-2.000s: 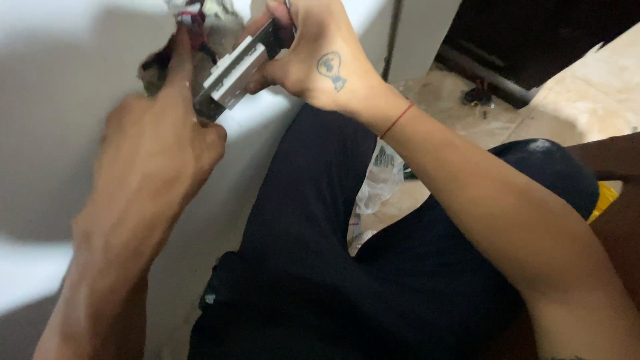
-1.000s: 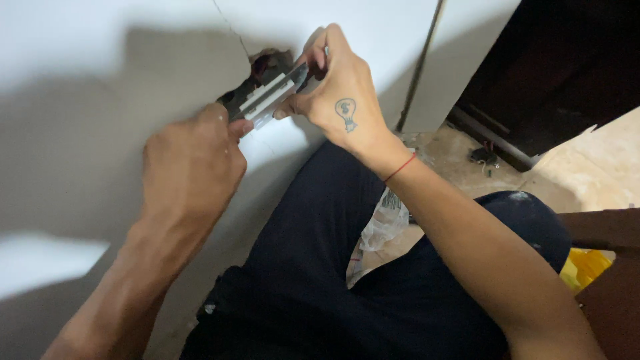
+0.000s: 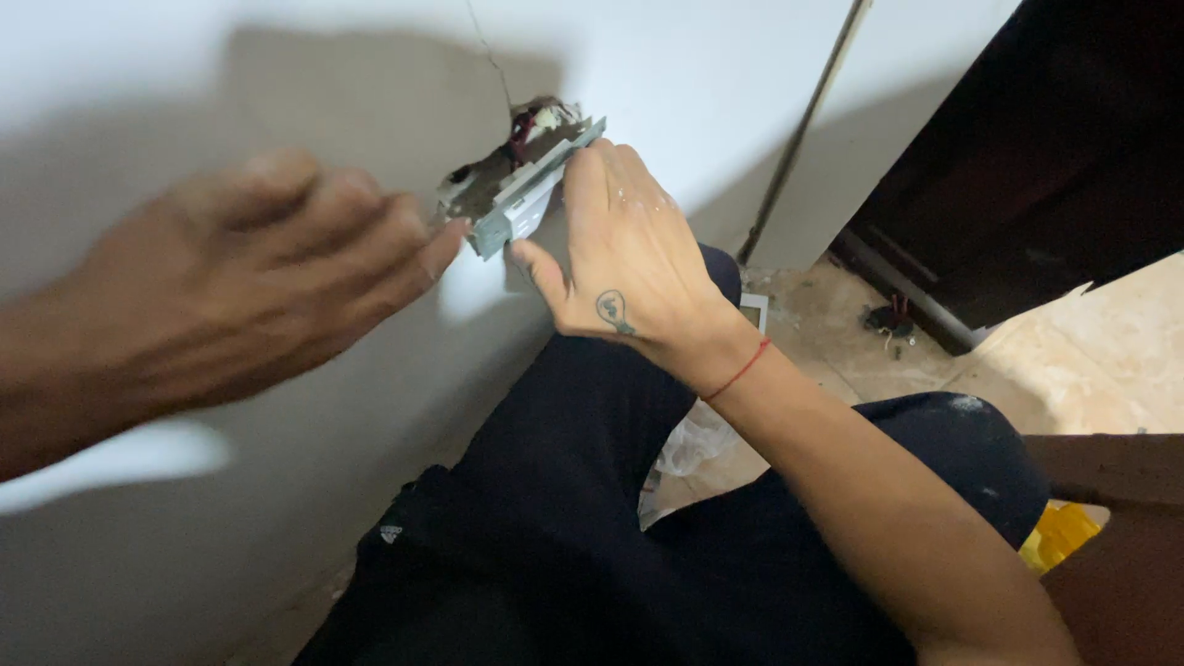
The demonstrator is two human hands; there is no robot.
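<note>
My right hand holds an electrical outlet or switch frame, gripping it from its right side with the thumb below. The frame is tilted out from a broken-edged hole in the white wall. Dark red wires show in the upper part of the hole. My left hand, blurred, is at the left of the frame with its fingers stretched toward it. One fingertip is close to the frame's lower end; whether it touches cannot be told.
A crack runs up the wall from the hole. On the tiled floor lie a small dark part with red wires and clear plastic wrapping. A dark panel stands at the upper right. Something yellow is beside my knee.
My left hand has come away from the frame's lower end and its fingers have straightened. The right hand still holds the frame at the hole.
</note>
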